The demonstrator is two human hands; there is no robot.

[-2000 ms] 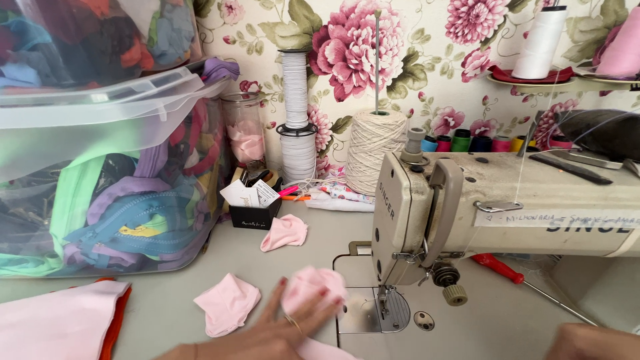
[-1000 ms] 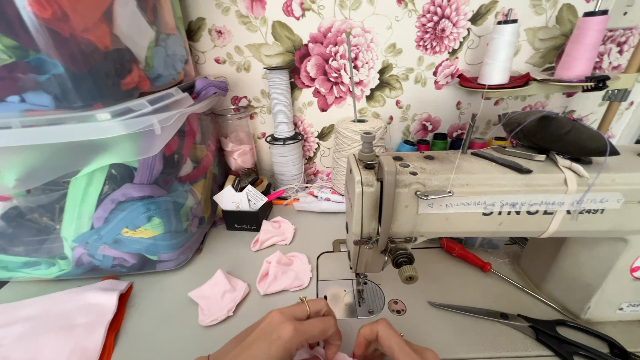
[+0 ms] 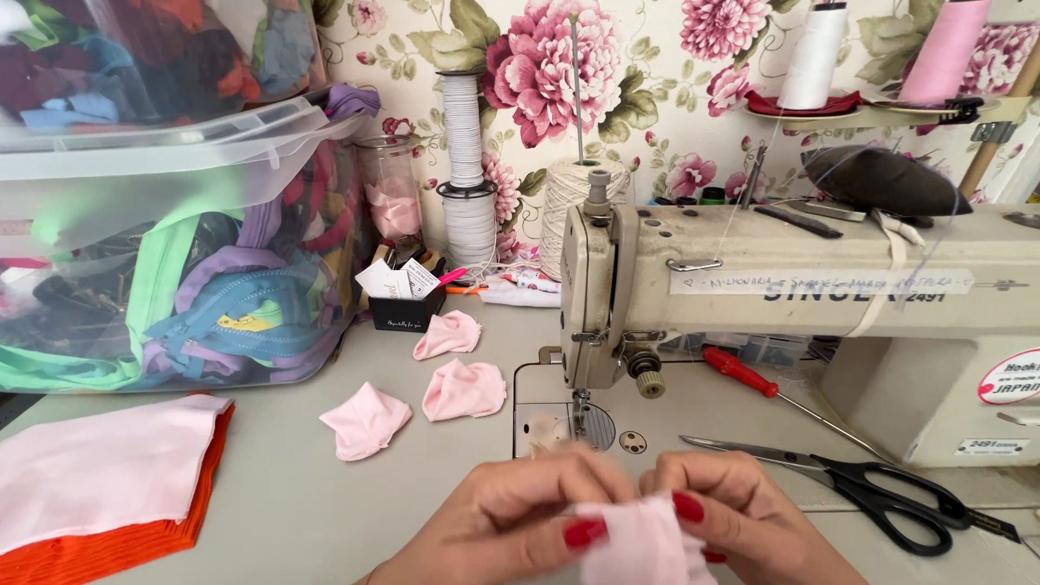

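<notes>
A piece of light pink fabric [image 3: 638, 540] is pinched between both hands at the bottom centre, in front of the Singer sewing machine [image 3: 772, 268]. My left hand [image 3: 520, 520] grips its left edge with thumb and fingers, slightly blurred. On its right edge, my right hand [image 3: 735, 512] holds it with red-nailed thumb and fingertips. Several small gathered pink fabric pieces lie left of the needle plate [image 3: 597, 426]: one at the back [image 3: 448, 334], one in the middle [image 3: 464, 390], one nearer left [image 3: 366, 421]. Black-handled scissors [image 3: 881, 496] rest to the right of my right hand.
Clear plastic bins [image 3: 244, 162] full of coloured zippers and fabric stand at left. Pink fabric [image 3: 97, 463] over red-orange ribbed fabric lies front left. A black card box [image 3: 406, 313] and elastic spools [image 3: 470, 219] sit behind. A red-handled screwdriver [image 3: 739, 372] lies beneath the machine arm.
Two seconds ago my left hand was over a pink piece left of the needle plate; that piece now lies uncovered. Both hands have come together at the front and have raised another pink piece into fuller view.
</notes>
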